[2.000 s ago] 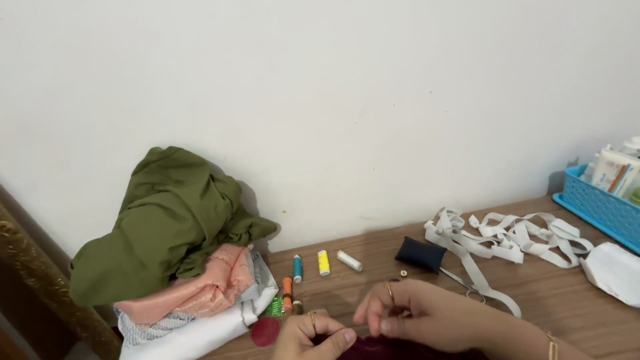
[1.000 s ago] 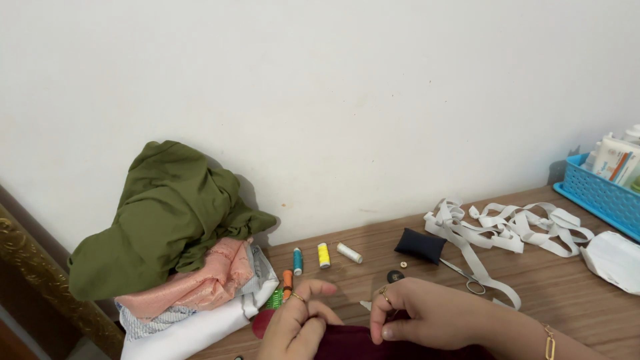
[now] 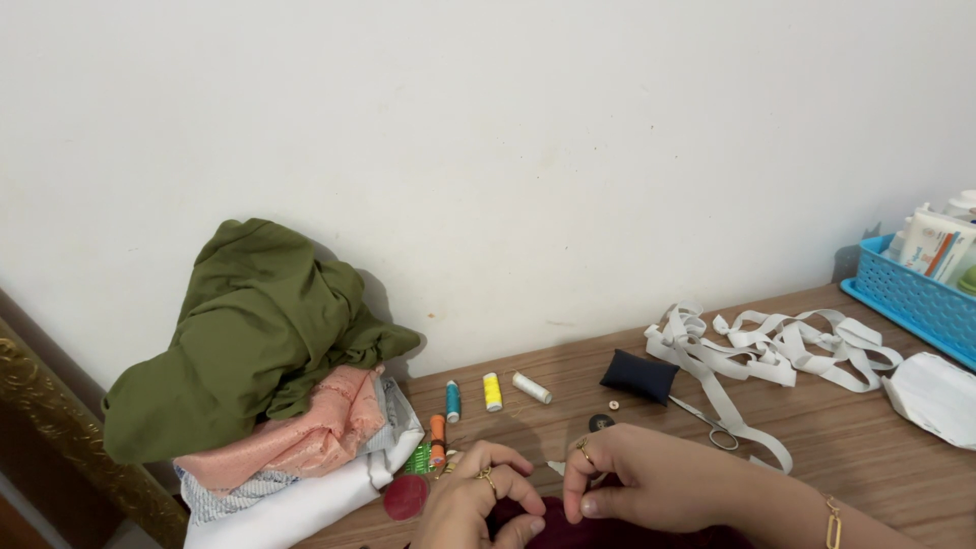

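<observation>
Dark maroon cloth [image 3: 610, 530] lies at the bottom of the head view, under both hands. My left hand [image 3: 484, 499] grips its edge between thumb and fingers. Just right of it, my right hand [image 3: 637, 480] has thumb and index finger pinched close together at the cloth; whether a needle or thread is between them cannot be made out. A black button [image 3: 601, 422] and a small light button [image 3: 614, 406] lie beyond my right hand, near a dark pincushion [image 3: 639, 376]. Scissors [image 3: 720, 435] rest partly under white elastic band [image 3: 762, 347].
Teal [image 3: 453, 402], yellow [image 3: 492, 392], white [image 3: 531, 387] and orange [image 3: 437, 441] thread spools stand or lie beyond my left hand. A round red item [image 3: 406, 496] is beside it. Folded fabrics with green cloth [image 3: 244, 343] are piled left; a blue basket [image 3: 915, 297] sits right.
My left hand's raised index finger from a second ago has come down toward the cloth. My right hand stays close beside it, still pinched. The black button, hidden two seconds ago, shows.
</observation>
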